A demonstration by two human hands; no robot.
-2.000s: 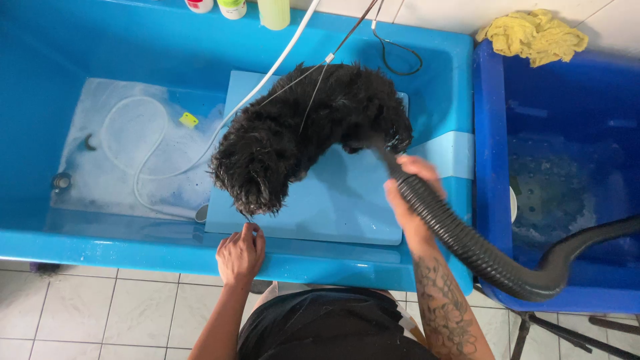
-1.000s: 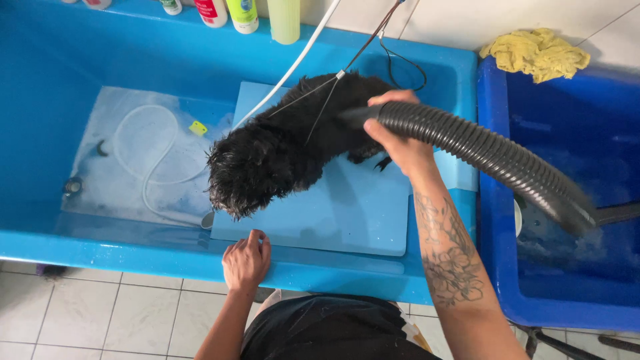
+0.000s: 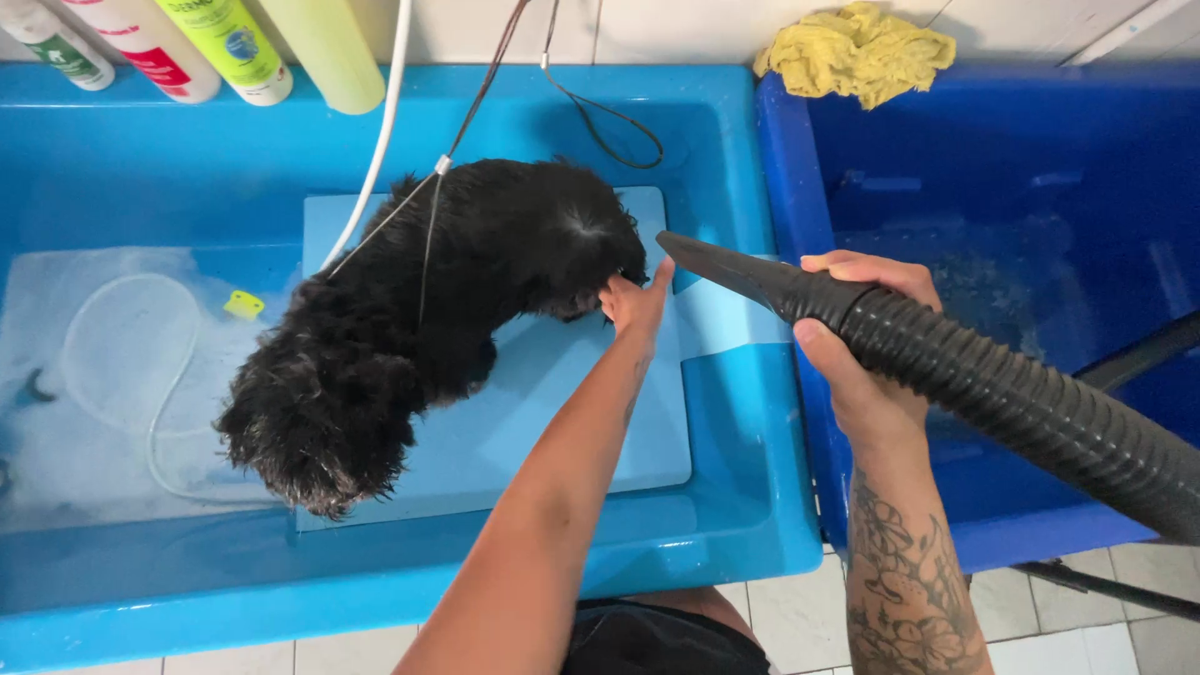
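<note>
A black curly-haired dog [image 3: 487, 244] stands on a light blue board [image 3: 581, 422] in a blue tub, its head at the lower left. A thin grooming loop [image 3: 431, 234] runs around its body. My left hand [image 3: 639, 302] touches the fur at the dog's rear, low on its hind leg; whether the fingers close on the leg is hidden. In my right hand [image 3: 867, 328] is the ribbed black dryer hose [image 3: 984, 384], gripped just behind its nozzle [image 3: 717, 267]. The nozzle's tip points at the dog's rear, a little apart from the fur.
Several bottles [image 3: 234, 47] line the tub's back rim [image 3: 525, 89]. A white hose [image 3: 380, 141] hangs down behind the dog, and a second loop [image 3: 609, 122] dangles near it. A darker blue tub [image 3: 787, 169] adjoins at right, with a yellow cloth [image 3: 858, 52] on its corner.
My left hand has gone from the tub's front rim to the dog's rear. My right hand has drawn the nozzle from over the dog's back to the right of its rear. The view is closer.
</note>
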